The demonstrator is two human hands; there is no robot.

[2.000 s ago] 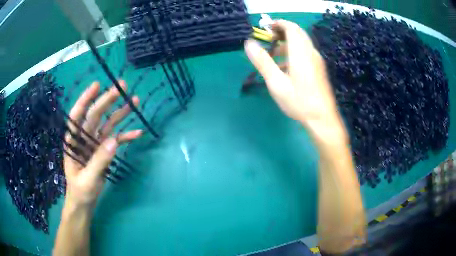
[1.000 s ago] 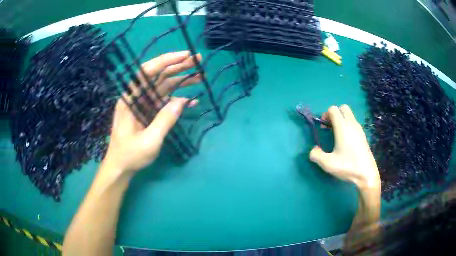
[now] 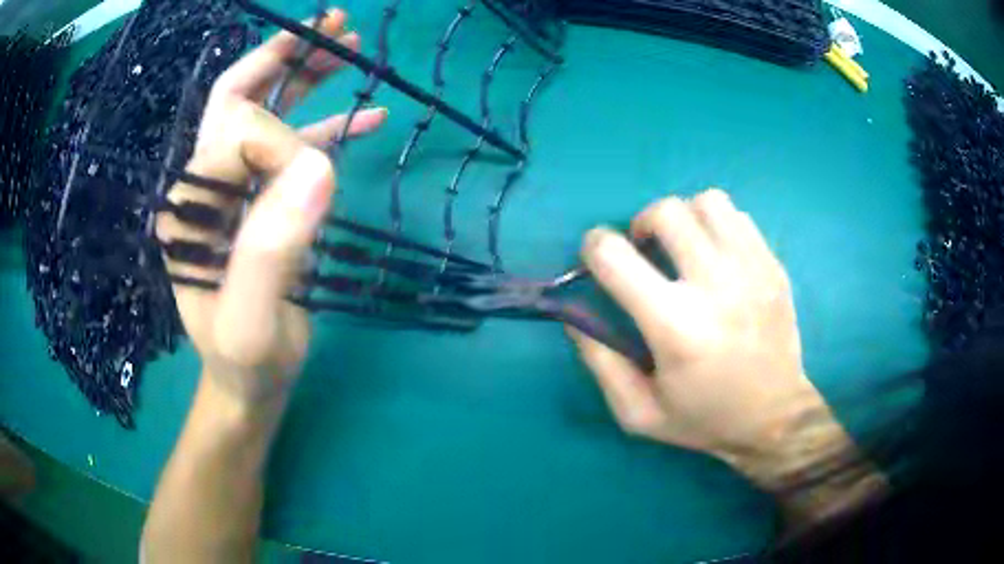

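My left hand (image 3: 259,242) grips a black moulded frame (image 3: 424,105) by its stacked parallel bars, thumb on top. The frame's thick straight bar and several thin wavy runner bars stretch up and to the right over the green mat. My right hand (image 3: 705,320) holds dark side cutters (image 3: 600,320) with the jaws pointing left. The jaws are at the right end of the parallel bars; blur hides whether they are closed on a part. Part of the cutter handles is hidden by my right fingers.
A left pile of small black parts (image 3: 110,320) lies beyond my left hand. A right pile of black parts (image 3: 963,220) is at the right edge. The stack of uncut frames (image 3: 705,24) is at the back, with a yellow-handled tool (image 3: 848,68) and white scrap (image 3: 846,36) beside it.
My right hand has moved from the yellow handles down and left, bringing the side cutters to the frame. The held frame has turned, and the view has shifted.
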